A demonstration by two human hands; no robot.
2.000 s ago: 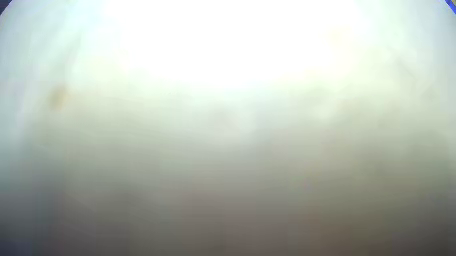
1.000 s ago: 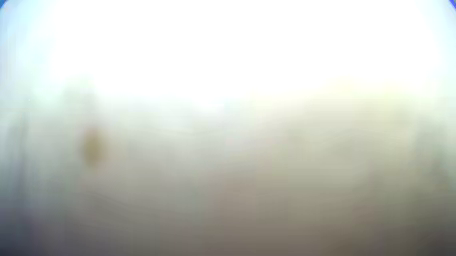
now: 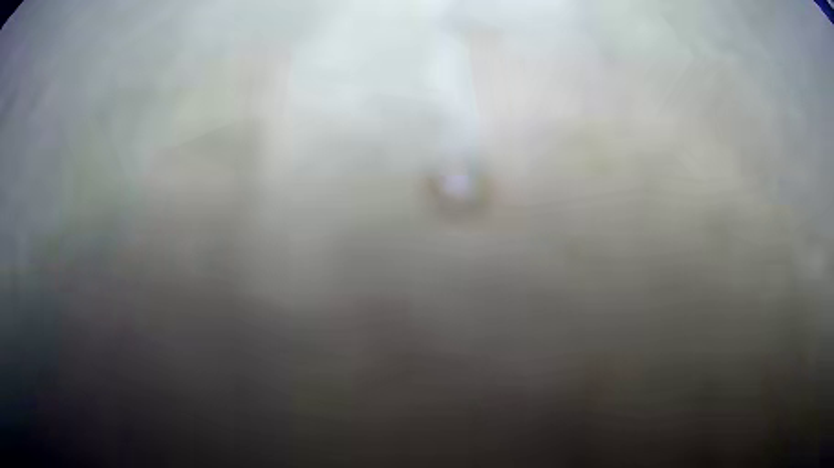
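Observation:
A pale grey-brown blur (image 3: 411,274) fills nearly the whole head view, lighter at the top and darker at the bottom. I cannot tell what it is. A small brownish spot with a bright centre (image 3: 457,186) shows a little above the middle. A pale streak runs up from it. No object has a clear outline. Neither my left hand nor my right hand can be made out.
Small dark blue patches show in the top left and top right corners. No bench, container or person can be made out.
The view is darker, and the white glare at the top has shrunk. The brownish spot seen at the left before is gone from there, and one with a bright centre shows near the middle.

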